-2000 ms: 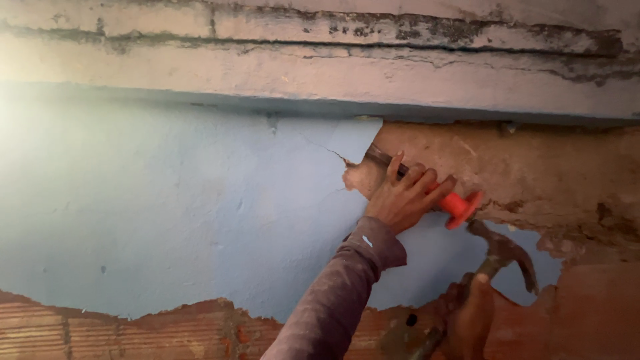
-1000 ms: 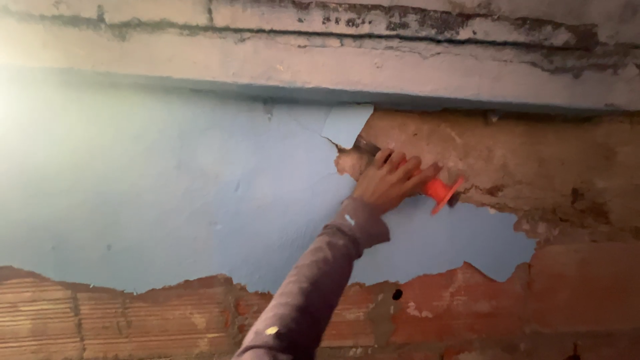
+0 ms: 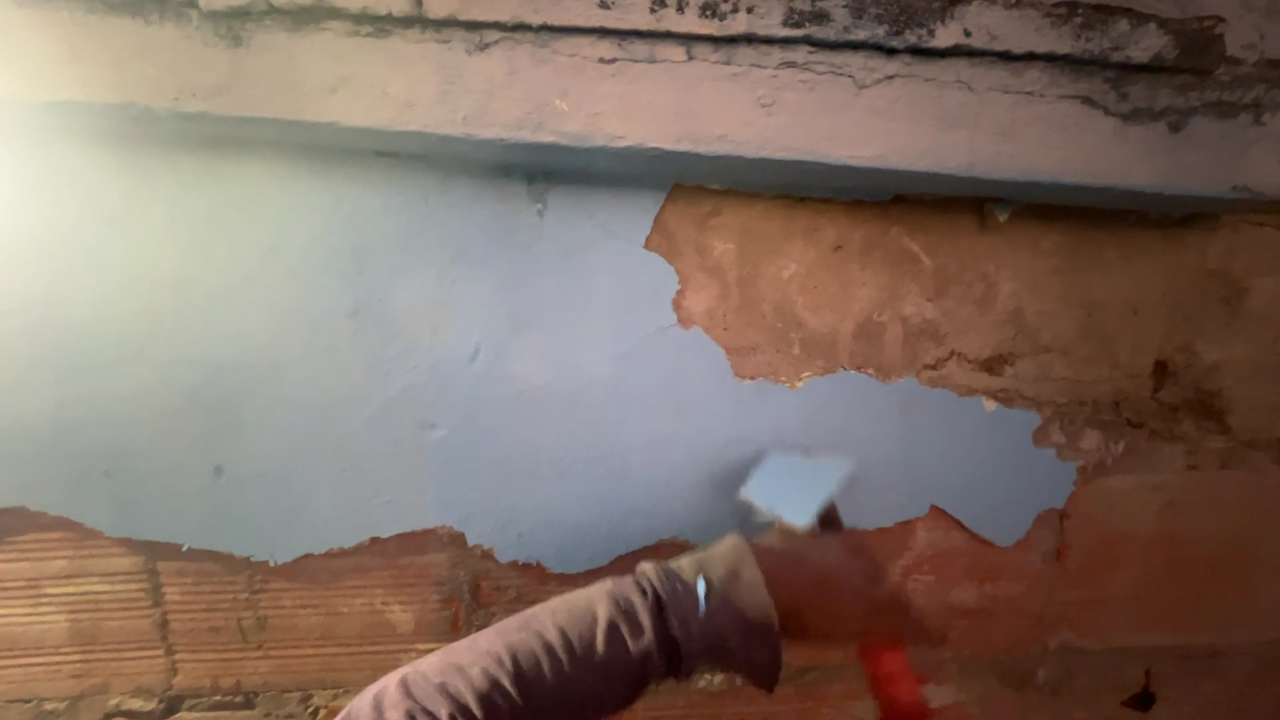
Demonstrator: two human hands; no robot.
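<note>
My left hand [image 3: 850, 585], blurred by motion, is low on the right of centre, in front of exposed brick. It holds a chisel with a red handguard [image 3: 890, 680]; the dark shaft shows just above the hand. A loose flake of light blue plaster [image 3: 797, 487], also blurred, is just above the hand, by the chisel's dark end; whether they touch I cannot tell. Behind them is the wall's blue-painted plaster [image 3: 560, 380], with a jagged edge around a bare brown patch [image 3: 900, 290]. My right hand and the hammer are out of view.
A projecting plastered ledge [image 3: 600, 110], stained and cracked along its top, runs across above the blue plaster. Ribbed red bricks [image 3: 300, 620] are exposed along the bottom. A small dark hole [image 3: 1142, 692] lies in the brick at lower right.
My left hand has moved down and right with the chisel. The plaster flake has come off the corner under the ledge. My right hand with the claw hammer, seen two seconds ago, has left view.
</note>
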